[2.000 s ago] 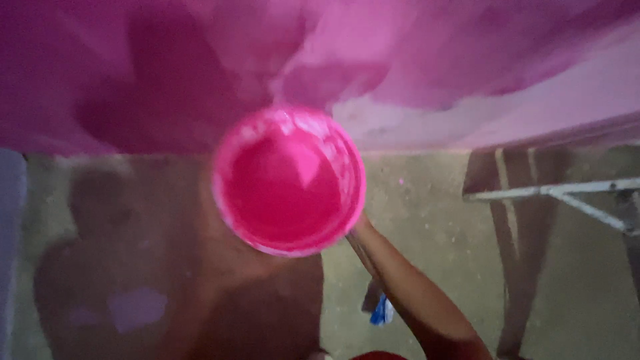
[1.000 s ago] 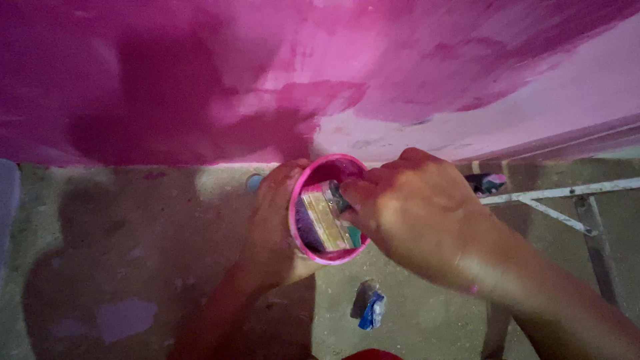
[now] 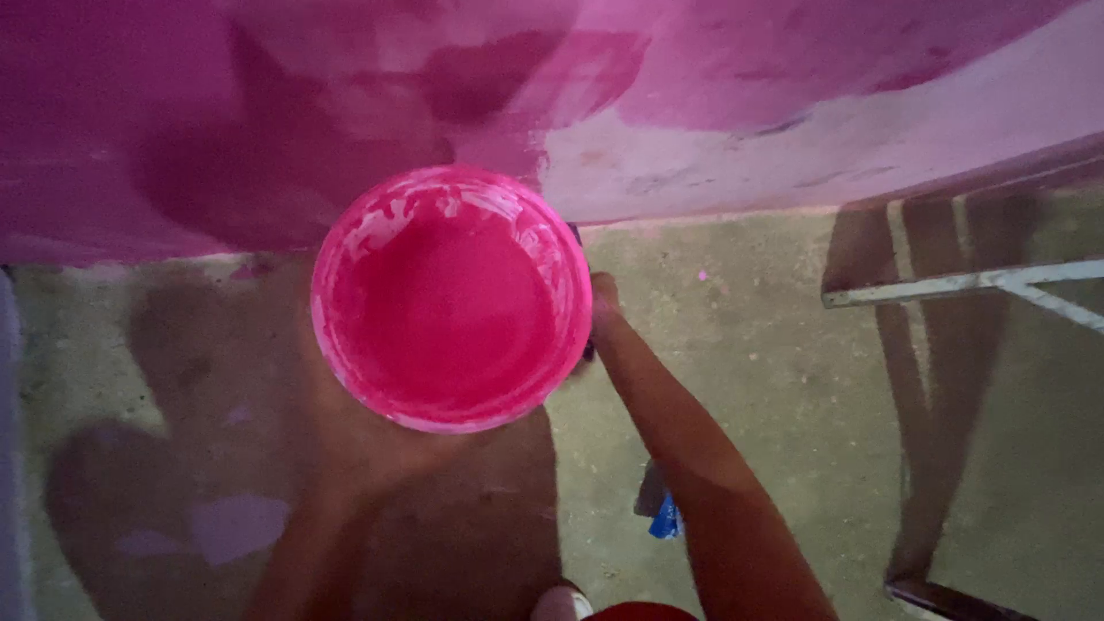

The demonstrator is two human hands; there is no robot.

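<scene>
A round container of bright pink paint [image 3: 448, 302] fills the middle of the head view, its inner wall smeared with wet paint. My left hand [image 3: 379, 440] holds it from below and the left, with most of the fingers hidden behind it. At the container's right side is my right hand [image 3: 604, 297], largely covered by the rim. A small dark part of some object shows beside that hand, but whether the hand grips it cannot be told. The paintbrush is not visible. Behind the container rises a wall [image 3: 733, 78], partly deep pink and partly paler.
A white metal frame [image 3: 923, 287] stands at the right, casting shadows on the concrete floor [image 3: 759, 388]. On the floor by my right forearm lies a blue wrapper [image 3: 666, 519]. Pale paint patches [image 3: 237, 526] mark the floor at lower left.
One second ago my right hand held a paintbrush in the container; now that hand is beyond the right rim and the brush is out of sight. The container appears much larger and nearer.
</scene>
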